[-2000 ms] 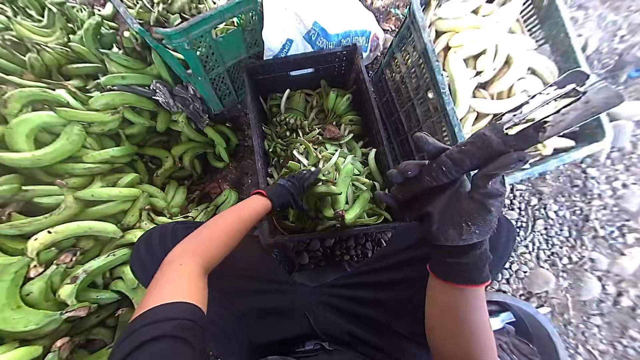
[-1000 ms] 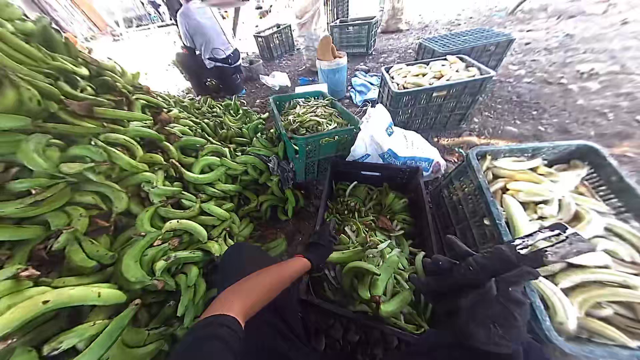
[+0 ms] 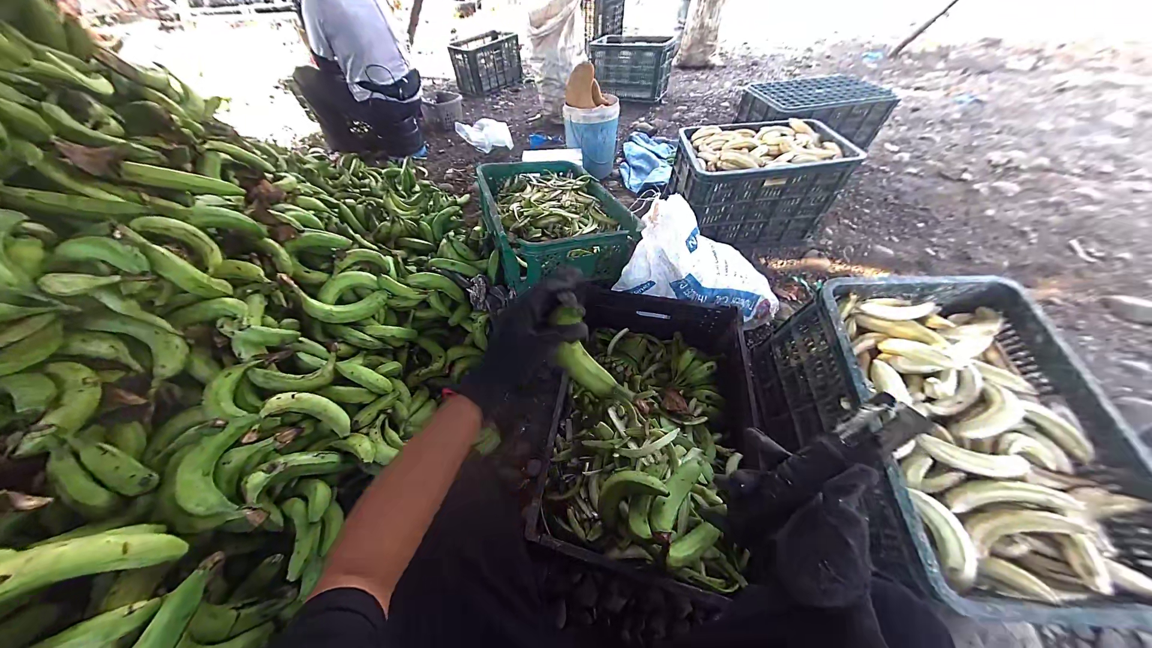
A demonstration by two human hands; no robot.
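Note:
My left hand (image 3: 531, 328), in a black glove, grips a green plantain (image 3: 589, 367) above the left rim of a black plastic crate (image 3: 652, 310). Inside that crate lie green peels (image 3: 648, 445) and several unpeeled green plantains (image 3: 675, 499). My right hand (image 3: 801, 513), also gloved in black, is closed on a knife (image 3: 900, 430) at the crate's right side. The knife's short metal blade points right, over the edge of a crate of peeled plantains (image 3: 972, 459). Part of the knife's handle is hidden by the glove.
A large heap of green plantains (image 3: 315, 306) fills the left. Beyond the black crate stand a green crate of peels (image 3: 562, 256), a white plastic sack (image 3: 693, 270), another crate of peeled plantains (image 3: 765, 193) and a blue bucket (image 3: 592, 139). A person (image 3: 360, 72) is at the back left.
My left hand has risen from the peels in the black crate to its upper left side and now holds a plantain. The view has tilted up since two seconds ago.

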